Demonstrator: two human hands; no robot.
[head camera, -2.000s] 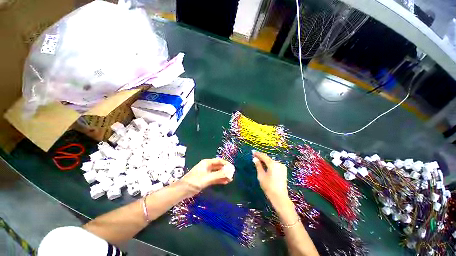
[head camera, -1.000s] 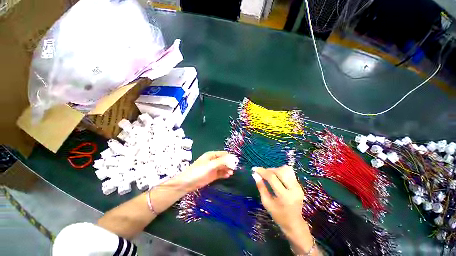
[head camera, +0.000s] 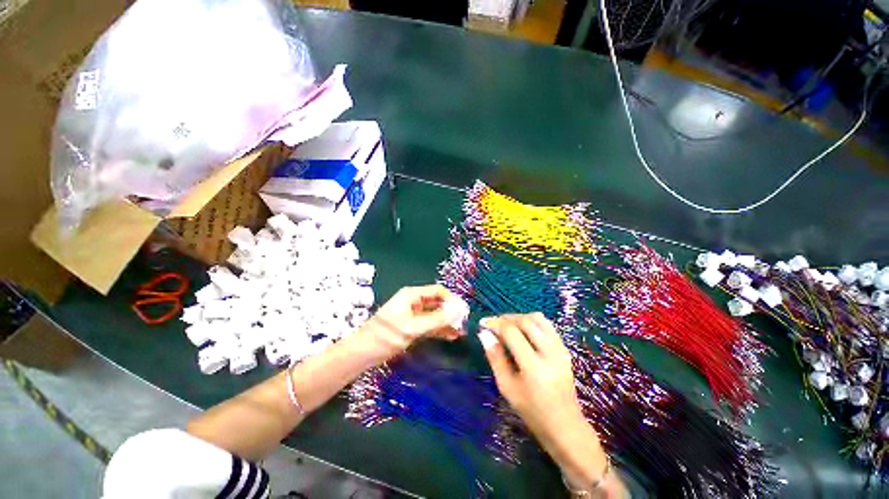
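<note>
My left hand (head camera: 424,314) holds a white connector housing (head camera: 454,313) between thumb and fingers, above the green bench. My right hand (head camera: 526,361) is close beside it on the right, thumb and forefinger together near the housing; whether a wire is pinched there is too small to tell. Teal wires (head camera: 517,290) lie just behind the hands. Yellow wires (head camera: 531,226) lie farther back, red wires (head camera: 682,317) to the right. Blue wires (head camera: 439,398) lie in front of the hands, partly hidden by my left forearm. Black wires (head camera: 673,434) lie at the lower right.
A heap of loose white housings (head camera: 283,292) lies at left, with red-orange handles (head camera: 159,297), an open carton (head camera: 97,249), a bulky clear bag (head camera: 185,107) and a white box (head camera: 327,175) around it. Wired harnesses (head camera: 829,336) lie at right. A white cable (head camera: 648,175) hangs at the back.
Since one second ago both hands have stayed close together over the bench, my right hand shifting slightly left. Since two seconds ago my right hand has come away from the teal wires to beside the housing.
</note>
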